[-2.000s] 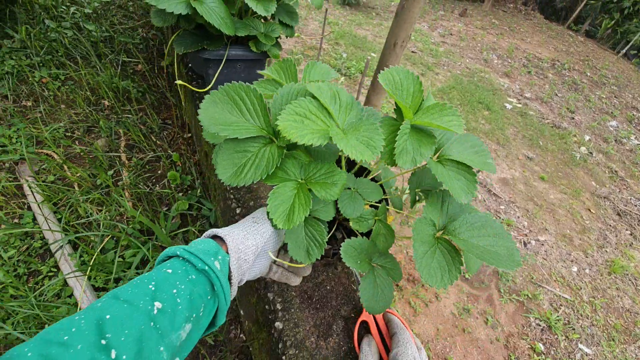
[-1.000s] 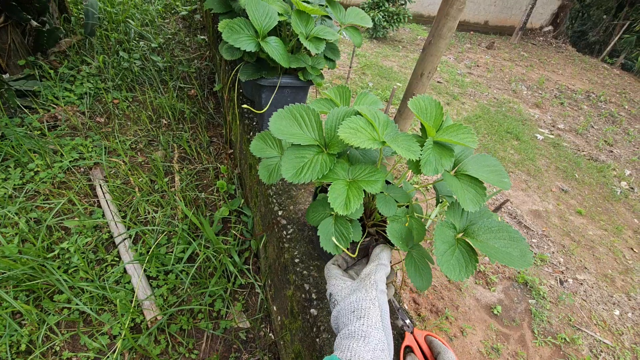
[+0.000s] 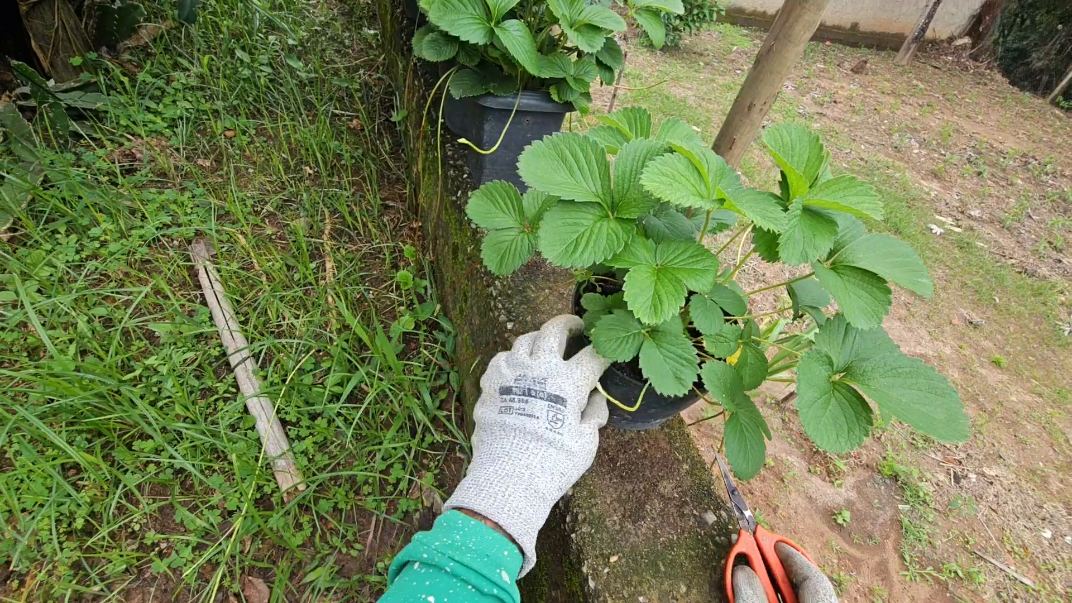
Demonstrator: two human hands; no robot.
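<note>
A potted strawberry plant stands on a mossy concrete wall, its broad toothed leaves spreading over the black plastic pot. My left hand, in a grey knit glove, grips the pot's near left rim; the fingertips are partly hidden behind the rim and leaves. A thin yellow-green runner hangs over the pot beside my fingers. At the lower right my gloved right hand, mostly cut off by the frame, holds orange-handled scissors by the loops, blades pointing up below the leaves.
Another strawberry plant in a dark square pot sits farther along the wall. A wooden post leans behind the near plant. To the left lie grass and a weathered stick; bare soil slopes away on the right.
My left hand has gone from below the leaves to the pot's left rim, and more of the pot shows. The scissors stay low on the right in my right hand. The view has shifted.
</note>
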